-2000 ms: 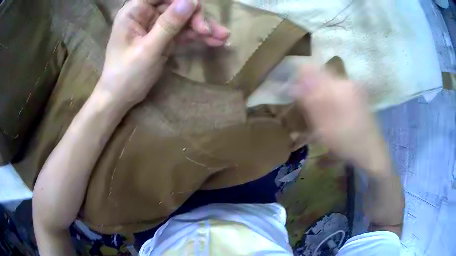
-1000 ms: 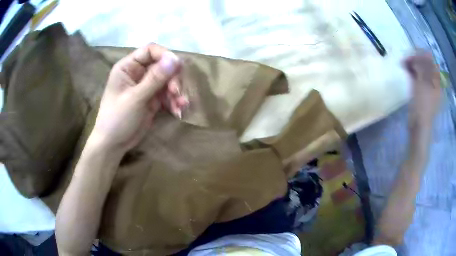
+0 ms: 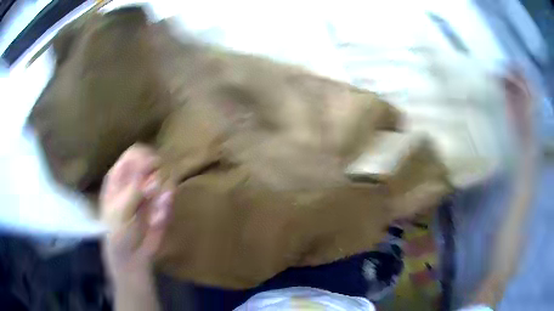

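Observation:
The unfinished brown jacket (image 3: 291, 212) lies across the white-covered table and hangs over its near edge toward my lap. The picture is strongly blurred. My left hand (image 3: 138, 197) is low at the left, over the jacket's near left edge, with its fingers curled; whether it grips anything cannot be told. My right hand (image 3: 517, 91) is far out at the right, beyond the jacket, small and blurred; its fingers and any needle or thread cannot be made out.
A slim dark tool (image 3: 448, 31) lies on the white cloth (image 3: 389, 54) at the back right. A long dark block (image 3: 39, 30) with a yellow strip beside it is at the back left. Grey floor (image 3: 540, 243) shows at the right. A patterned cloth (image 3: 419, 255) is below the jacket.
My left hand has moved down and left from above the jacket's middle. My right hand went out from the jacket to the far right and remains there. The view has shifted.

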